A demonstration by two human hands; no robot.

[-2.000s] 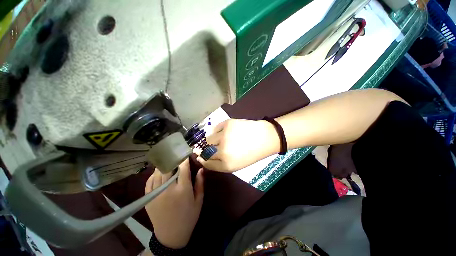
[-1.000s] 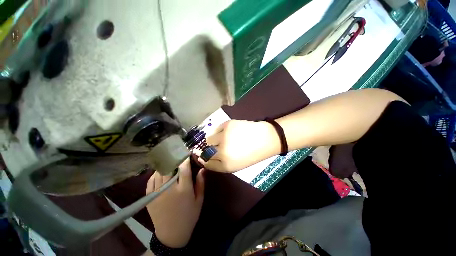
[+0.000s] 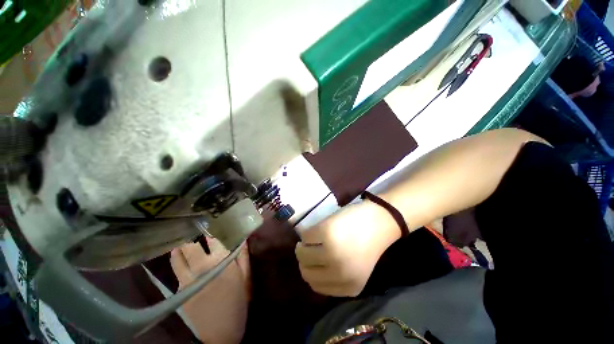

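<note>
Dark brown fabric (image 3: 273, 259) runs from the presser foot (image 3: 270, 196) toward me, between my hands. My right hand (image 3: 347, 252) is curled at the fabric's right edge, with its fingertips folded out of sight against the cloth. My left hand (image 3: 219, 289) lies on the fabric at the left, behind the curved guard (image 3: 151, 309); its fingertips are partly hidden by the guard and machine head. A flat brown near-square piece (image 3: 367, 151) lies right of the foot. The needle tip cannot be made out.
The cream machine head (image 3: 168, 101) fills the upper left, with a green control panel (image 3: 363, 47) beside it. Red and black snips (image 3: 471, 64) lie on the white table at upper right. Blue crates (image 3: 596, 101) and part of another person (image 3: 586, 77) are at the far right.
My right hand has moved from beside the foot toward me, uncovering white table and a dark line there. My left hand has shifted slightly left and down. The machine appears lower in view.
</note>
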